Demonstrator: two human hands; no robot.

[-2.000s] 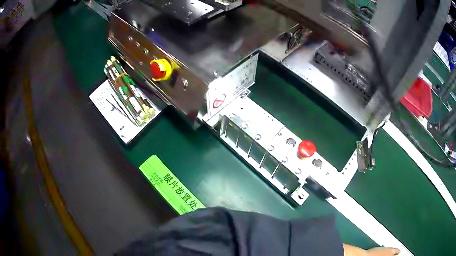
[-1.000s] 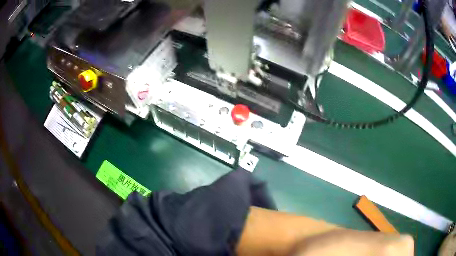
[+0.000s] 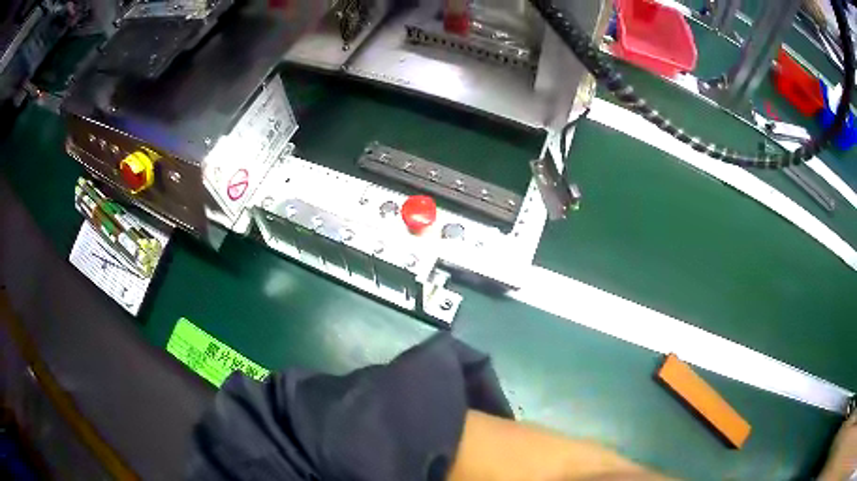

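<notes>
An orange block [image 3: 703,400] lies flat on the green belt at the lower right, with no hand on it. A grey metal strip with a row of studs [image 3: 438,180] lies in the opening of the machine base, behind the red push button [image 3: 418,214]. My left forearm in a dark rolled sleeve reaches in from the bottom; the hand itself is cut off by the bottom edge. Only a sliver of my right hand [image 3: 842,455] shows at the right edge, so its fingers and anything in them are hidden.
The pale machine base with its slotted block [image 3: 343,258] stands centre-left. Left of it are a control box with an emergency stop [image 3: 137,171], a bundle of sticks on paper and a green label [image 3: 214,352]. A coiled cable [image 3: 677,141] hangs at upper right near red bins [image 3: 655,38].
The grey column over the machine opening is gone from there, and the strip shows clearly. My left hand has dropped out of view, uncovering the whole orange block. The view has shifted slightly.
</notes>
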